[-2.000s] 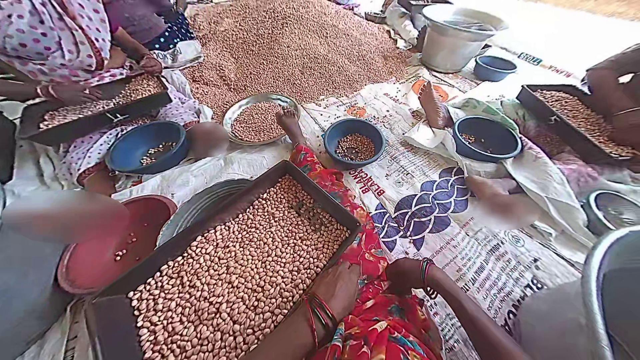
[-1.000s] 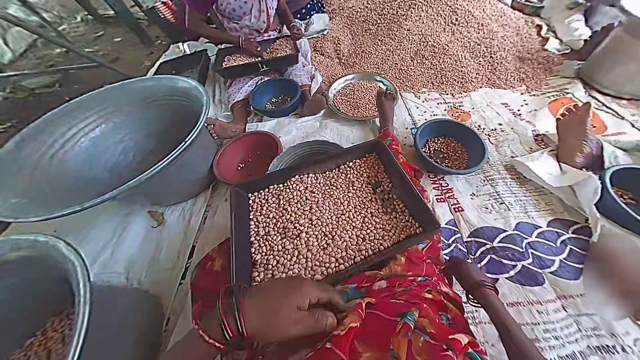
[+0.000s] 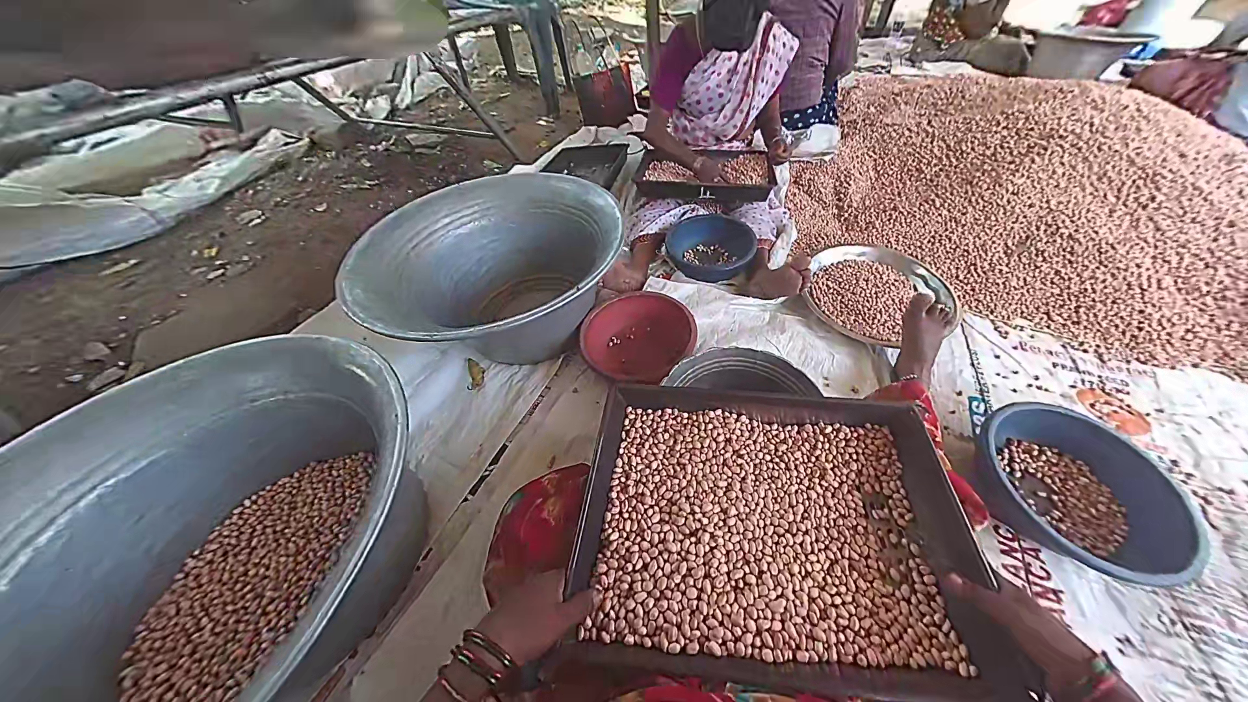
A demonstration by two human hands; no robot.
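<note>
A dark rectangular tray [image 3: 780,405] full of light brown nuts or beans [image 3: 751,526] rests over my lap. My left hand [image 3: 531,619] grips its near left side, and my right hand [image 3: 1024,634] grips its near right side. Just beyond the tray's far edge is a grey ridged basin [image 3: 743,369], partly hidden. A red bowl [image 3: 639,336] with a few bits inside sits to its left. On the right, a blue bowl [image 3: 1160,507] holds some of the nuts or beans. Near my outstretched foot lies a round metal plate [image 3: 941,278] heaped with smaller-looking ones.
Two large metal tubs stand left, the nearer [image 3: 390,409] part filled, the farther [image 3: 487,258] with its bottom showing. A seated person works over another tray [image 3: 707,190], with a blue bowl [image 3: 712,249] in front. A big heap [image 3: 1024,195] spreads at the back right.
The view has swung left, bringing the tubs into sight. My right hand has moved from beside my leg onto the tray's right side; my left hand is at its left side. The tray sits straighter.
</note>
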